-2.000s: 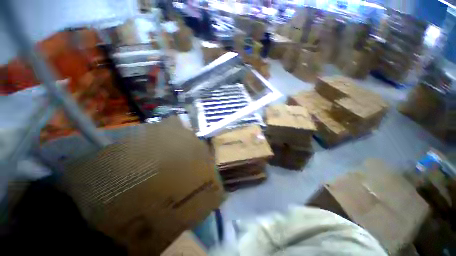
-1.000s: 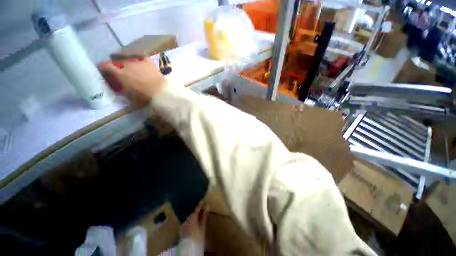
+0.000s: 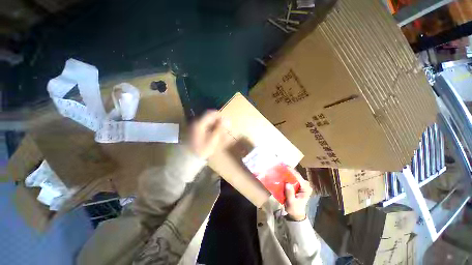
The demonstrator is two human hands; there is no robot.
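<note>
A small plain brown carton [image 3: 248,121] is held at the waist, tilted. My left hand [image 3: 206,135] is on its left edge; the hand is blurred but appears to grip the carton. My right hand [image 3: 298,201] is closed around a red tape dispenser [image 3: 279,182]. The dispenser's shiny front end lies against the carton's face. Whether tape is on the carton cannot be told.
A thick bundle of printed flattened cartons [image 3: 331,98] leans at the right. A white label strip [image 3: 150,132] curls over a brown carton [image 3: 139,160] at the left. A dark green surface [image 3: 207,46] lies beyond. A roller conveyor [image 3: 430,150] and more cartons stand at far right.
The view has swung from the aisle and the white shelf down to the waist. The right hand has come from the shelf to the carton, holding the red dispenser.
</note>
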